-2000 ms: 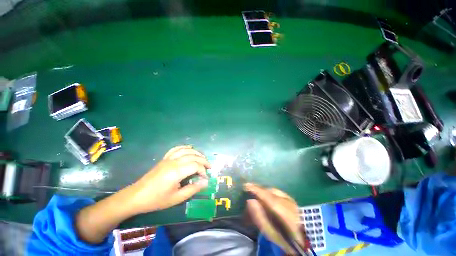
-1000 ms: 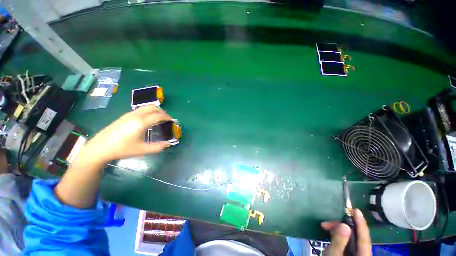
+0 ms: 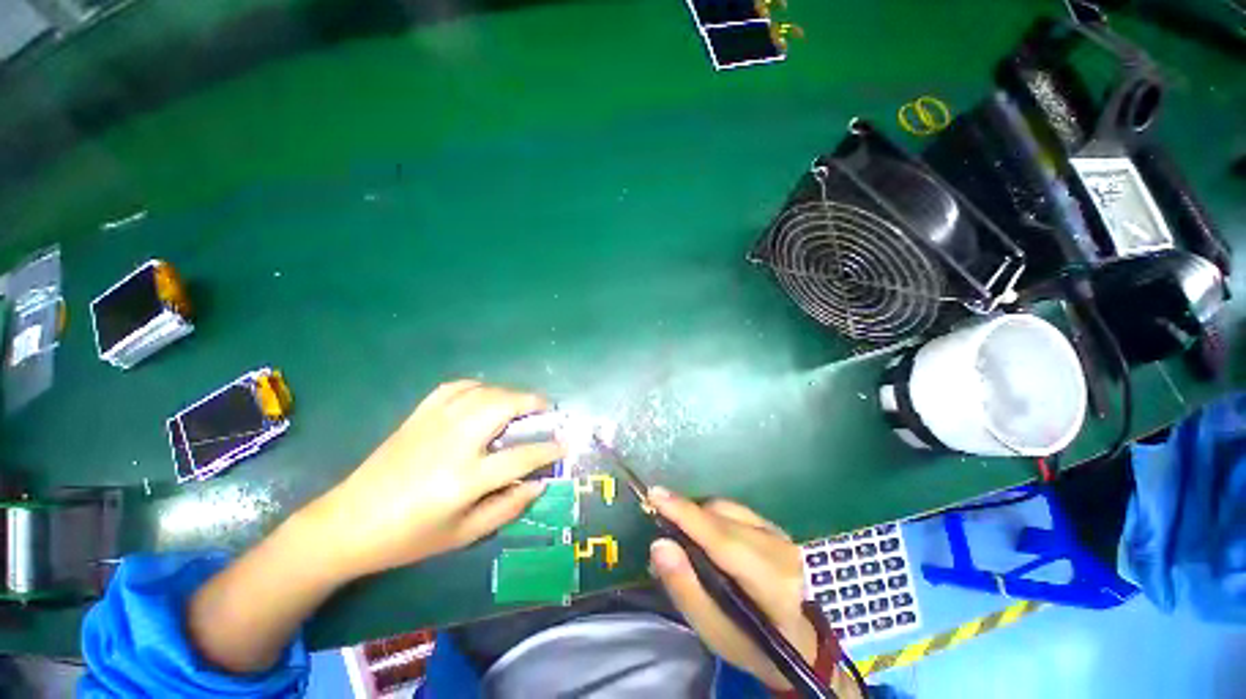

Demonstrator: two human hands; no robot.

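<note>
My left hand (image 3: 458, 464) holds a display module (image 3: 530, 429) at the top end of the green circuit boards (image 3: 536, 574); my fingers cover much of it. Orange-gold flex tails (image 3: 599, 550) stick out right of the boards. My right hand (image 3: 731, 567) holds the soldering iron (image 3: 711, 574) like a pen, its tip near the module's right end, where glare hides the contact. Two groups of loose display modules lie at the left, an upper stack (image 3: 141, 313) and a lower one (image 3: 228, 422).
Fume fan (image 3: 850, 273), white cup-shaped container (image 3: 998, 387) and soldering station (image 3: 1123, 205) stand right. Yellow rings (image 3: 924, 115) lie behind the fan. Joined screens (image 3: 742, 41) are at the far edge, a clear bag (image 3: 34, 328) far left, the solder reel (image 3: 55, 544) lower left.
My left hand has moved from the loose modules at the left to the boards, now with a module. My right hand has brought the iron from the right to the boards. The view has shifted.
</note>
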